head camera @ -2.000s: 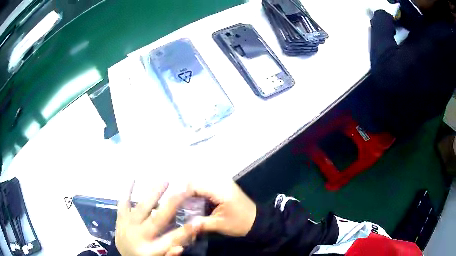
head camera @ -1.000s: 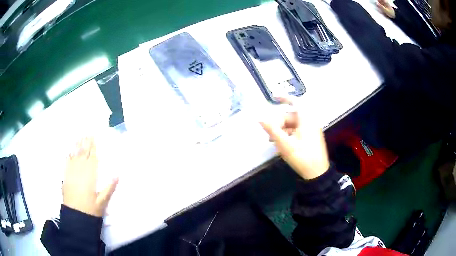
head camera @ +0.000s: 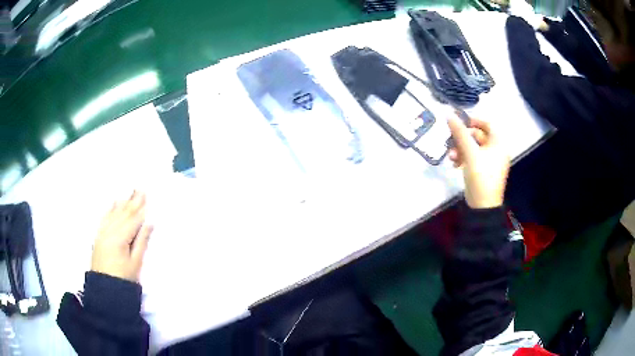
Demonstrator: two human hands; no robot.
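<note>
My left hand (head camera: 122,240) lies flat on the white sheet (head camera: 223,229), holding nothing, thumb apart from the fingers. No empty bag can be made out under it. My right hand (head camera: 482,163) has its thumb and fingers closed on the near right edge of a bare black phone middle frame (head camera: 376,80). A second frame outline shows partly beneath it, offset toward the hand. Left of these lies a bagged frame (head camera: 296,101), hazy grey-blue with a black triangle mark. Whether more lie beneath it is unclear. A stack of bare frames (head camera: 452,59) is beyond my right hand.
More black frames (head camera: 17,257) lie at the far left. A dark stack (head camera: 378,5) is cut off at the top edge. A person in dark sleeves (head camera: 564,90) sits at the right. The green bench (head camera: 230,28) runs behind; a red stool (head camera: 537,240) is below.
My hands were together low in the middle over a dark frame, then parted. My left hand came down on the sheet. My right hand moved right and took hold of a bare frame.
</note>
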